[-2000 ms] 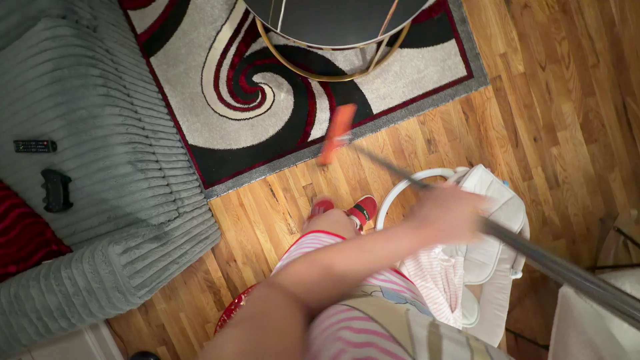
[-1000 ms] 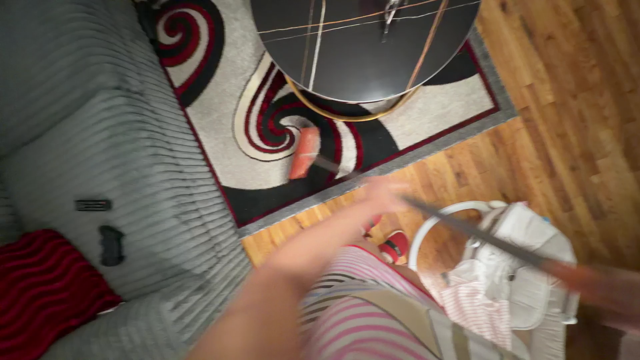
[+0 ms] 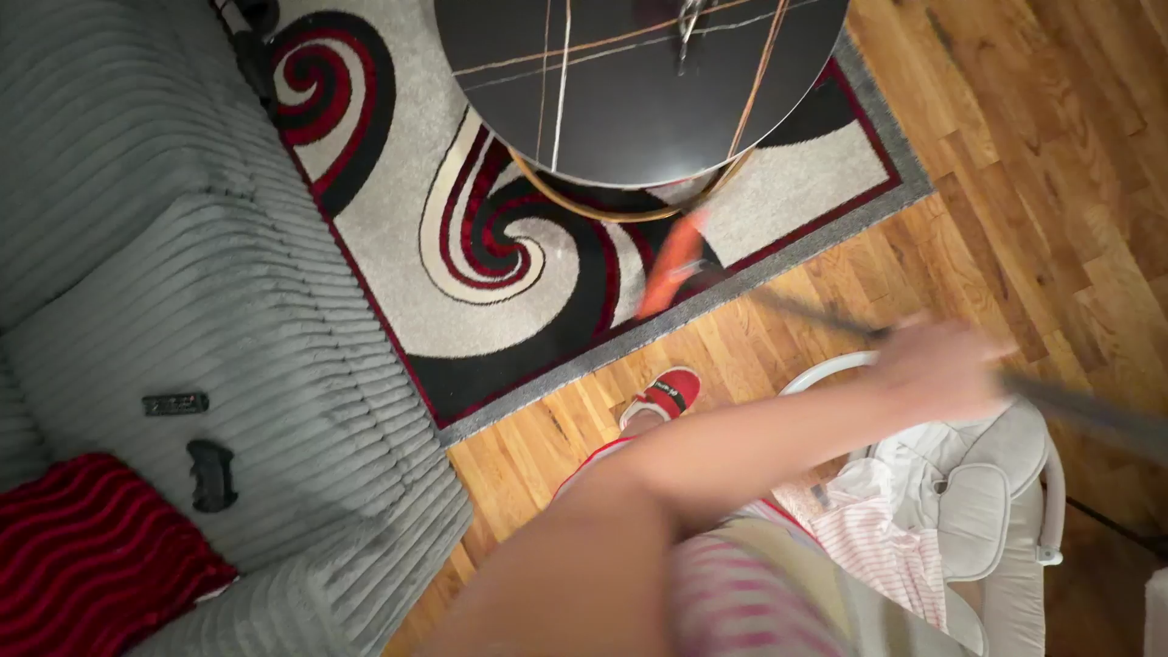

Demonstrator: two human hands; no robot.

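Observation:
My left hand [image 3: 940,370] is closed around the dark pole [image 3: 812,315] of a long-handled tool, above the rim of a light baby seat. The tool's orange head [image 3: 673,265], blurred, is over the edge of the patterned rug [image 3: 566,301], near the gold base of the round table. The pole runs on past my hand to the right edge. The head's exact kind cannot be told. My right hand is out of view.
A black round table [image 3: 639,109] stands on the rug. On the grey corduroy sofa [image 3: 228,301] lie a remote [image 3: 175,403], a game controller [image 3: 213,474] and a red cushion [image 3: 100,557]. A baby seat [image 3: 1013,511] with striped cloth [image 3: 885,547] stands on the wood floor at right.
The orange head has moved right across the rug, towards the table base. My left hand has moved right with the pole. The hand on the pole's far end has left the view.

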